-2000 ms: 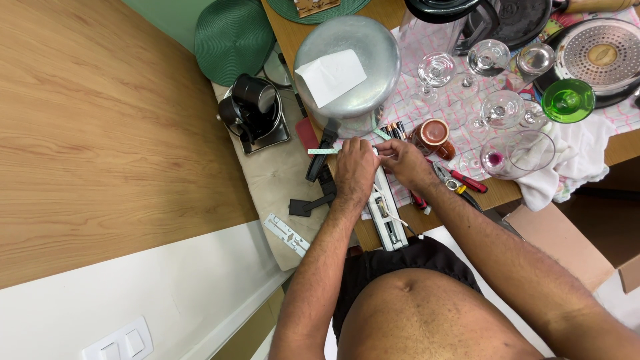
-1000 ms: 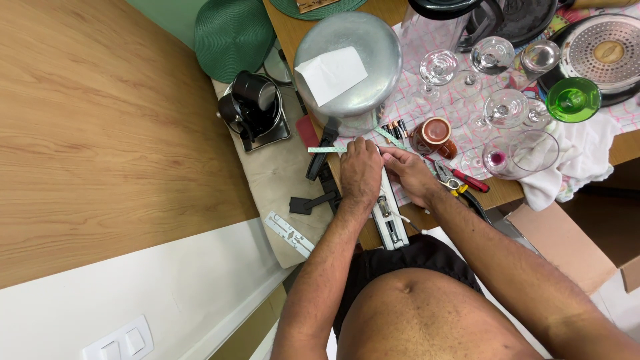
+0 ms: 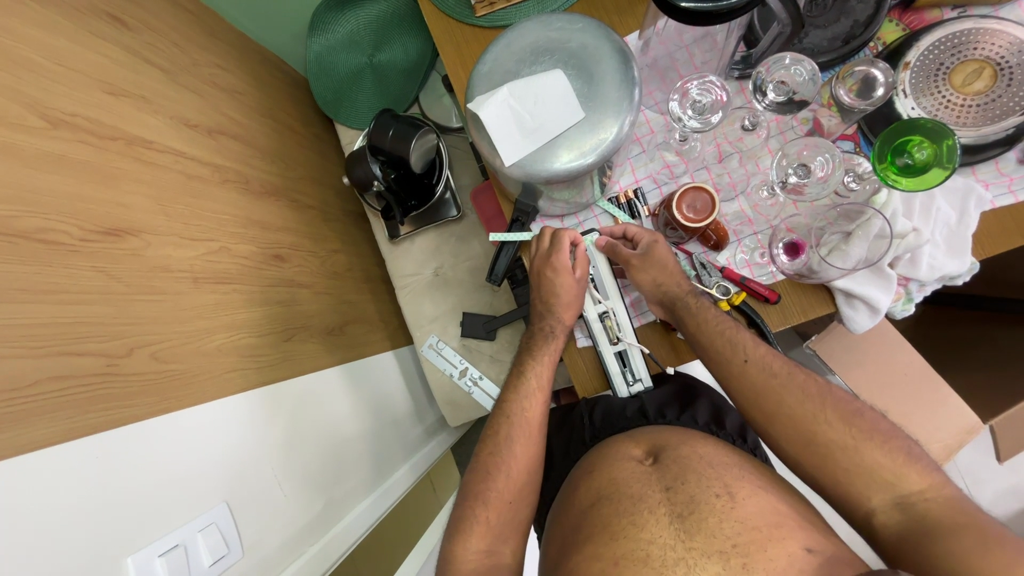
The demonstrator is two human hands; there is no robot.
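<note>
A long white plastic housing (image 3: 614, 328) with a dark rim, inner metal parts and a loose white cable lies along the table edge, its near end by my waist. My left hand (image 3: 558, 272) is closed at its far end, a pale green patterned strip (image 3: 510, 236) jutting out to the left of the fingers. On the other side of that end, my right hand (image 3: 642, 260) pinches the housing's corner between thumb and fingers. What lies beneath the fingertips is hidden. Several batteries (image 3: 630, 205) and another green strip (image 3: 614, 210) lie just beyond.
Pliers (image 3: 714, 280), a red-handled tool (image 3: 750, 285) and a brown mug (image 3: 693, 210) sit to the right, with stemmed glasses (image 3: 806, 168) behind. An aluminium pot (image 3: 560, 104) stands beyond my hands. A metal bracket (image 3: 460, 372) and black plastic pieces (image 3: 478, 326) lie at left.
Both hands stay at the far end of the housing, with only small shifts of the fingers. The housing and the things around it have not plainly moved.
</note>
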